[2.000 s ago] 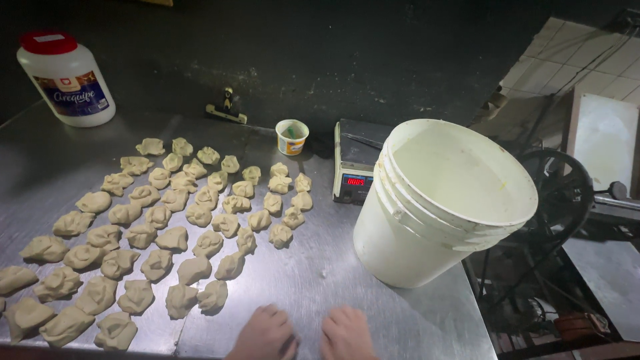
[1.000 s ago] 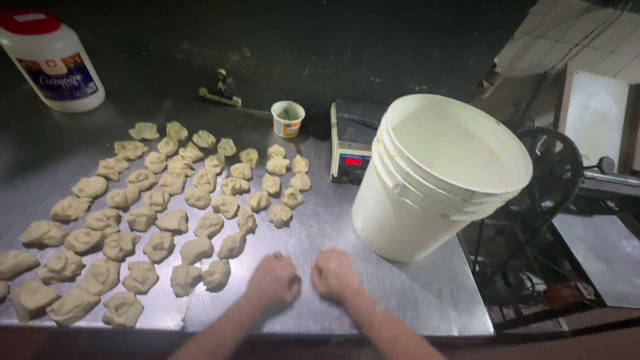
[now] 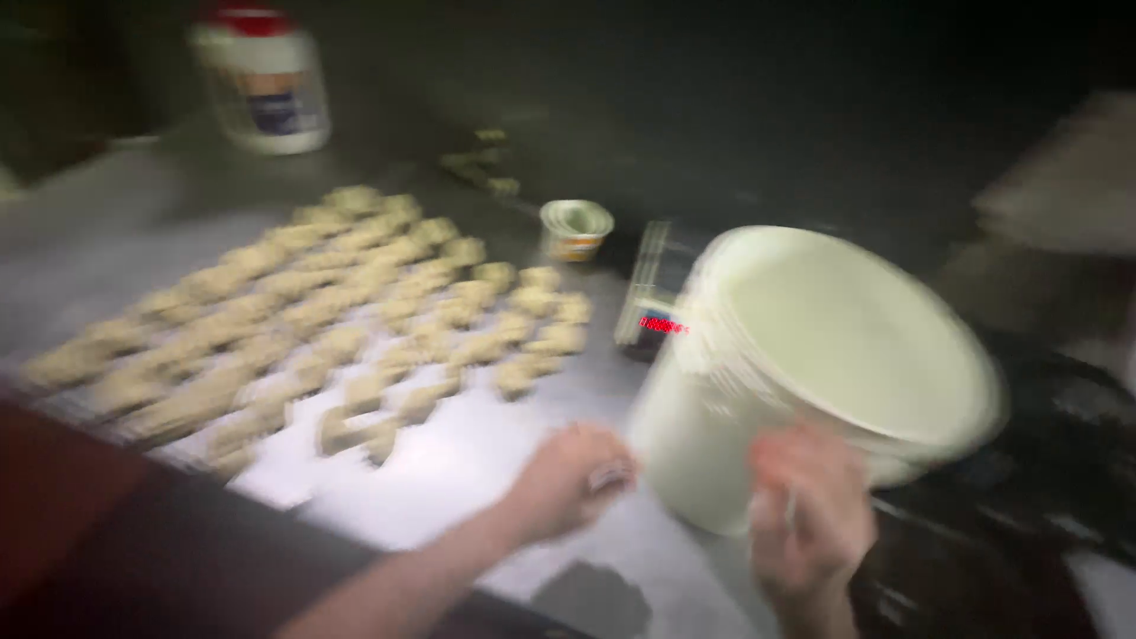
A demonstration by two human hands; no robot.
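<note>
The view is blurred. My left hand [image 3: 577, 479] is curled above the metal table [image 3: 426, 506], left of the white plastic bucket [image 3: 701, 444]; whether it holds anything is unclear. My right hand [image 3: 812, 506] is raised in front of the bucket's lower right side with its fingers bent, and I cannot tell if it touches the bucket. Many pieces of dough [image 3: 319, 302] lie in rows on the table to the left of my hands. Part of a digital scale [image 3: 632, 311] with a lit red display shows behind the bucket.
A small plastic tub [image 3: 577, 232] stands between the dough and the scale. At the back left is a white plastic jar [image 3: 271, 98] with a red lid. A small, blurred fitting [image 3: 484, 164] is near the wall. Dark, blurred equipment lies right of the bucket.
My hands were close together on or just above the table; now they are farther apart, the right one in front of the bucket. The view has swung and blurred.
</note>
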